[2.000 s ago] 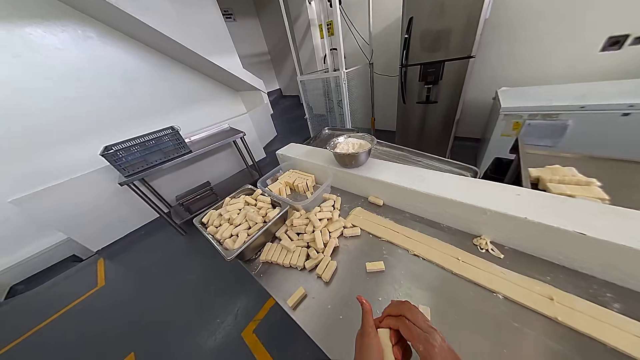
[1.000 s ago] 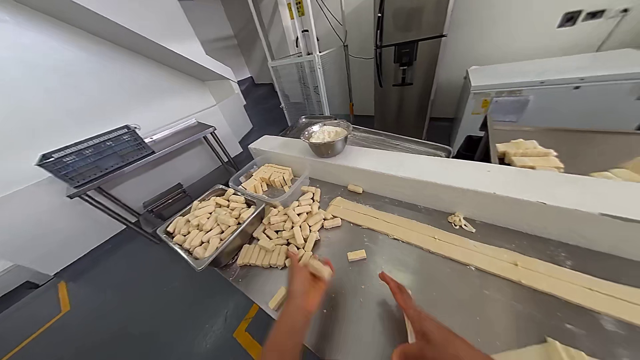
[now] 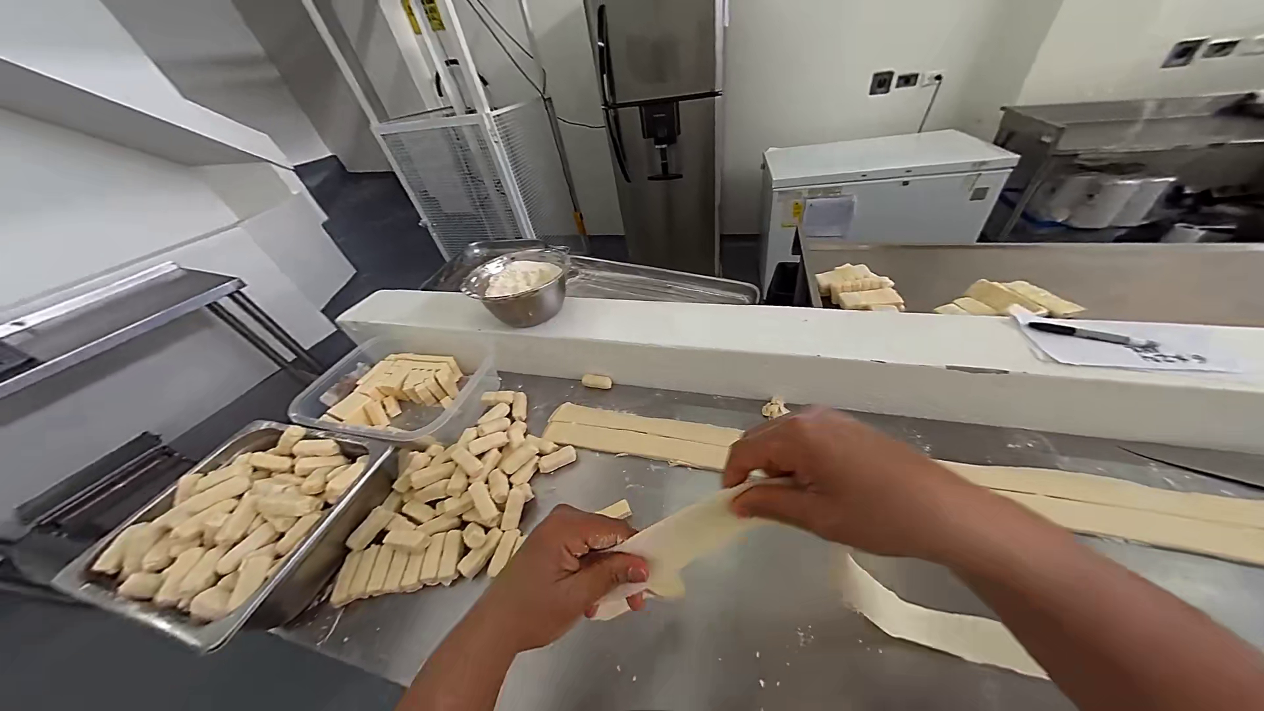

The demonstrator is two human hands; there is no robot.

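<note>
My left hand (image 3: 578,578) and my right hand (image 3: 825,484) hold a strip of pale dough (image 3: 691,538) stretched between them above the steel table (image 3: 731,642). Whether a piece lies under the dough in my left hand I cannot tell. Another dough strip (image 3: 918,617) curves on the table below my right hand. Long flat dough strips (image 3: 642,434) run across the table behind my hands. Left of my hands a pile of short dough-wrapped sticks (image 3: 484,469) lies beside a steel pan (image 3: 346,513) full of wrapped sticks (image 3: 232,523).
A clear plastic tub (image 3: 469,410) holds cut pale sticks (image 3: 405,380). On the white ledge (image 3: 691,336) stand a steel bowl of flour (image 3: 523,306) and a paper (image 3: 1185,346) with a black marker (image 3: 1086,334). A knife (image 3: 1195,469) lies at the table's right. More pale blocks (image 3: 859,286) sit beyond the ledge.
A second ago my hands were apart; now they are close together, with a dough strip stretched between them. The view has shifted to the right.
</note>
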